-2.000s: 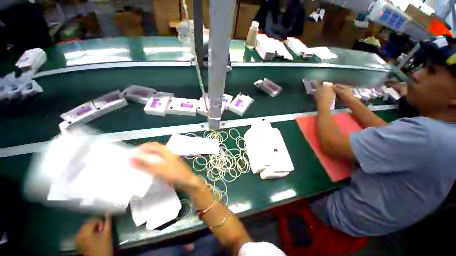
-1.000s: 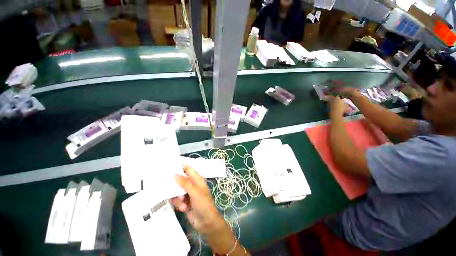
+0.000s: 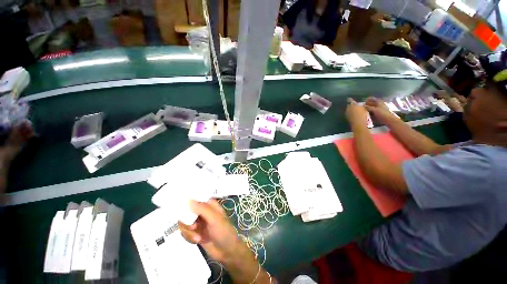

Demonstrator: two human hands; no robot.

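Note:
My right hand (image 3: 214, 230) comes in from the bottom and is closed on white flat box blanks (image 3: 192, 180), held tilted with a small dark mark showing. They overlap the stack of blanks (image 3: 172, 252) on the green worktop, which shows black barcode print. My left hand is not in view. A row of white folded cartons (image 3: 83, 241) stands at the left, their flaps sticking up. A plain white card stack (image 3: 236, 185) lies behind my right hand, partly hidden by the held blanks.
Pale rubber bands (image 3: 256, 202) lie right of my hand, then a reserve blank stack (image 3: 308, 186) and a red mat (image 3: 372, 172) before a neighbour. A grey post (image 3: 250, 77) rises beyond. Purple-panelled packs (image 3: 114, 141) lie on the belt. Another person's hand (image 3: 21, 132) is at the left edge.
The held blanks have swung from upright to a flatter tilt. My left hand, seen two seconds ago, is out of view. Another person's hand has appeared at the left edge.

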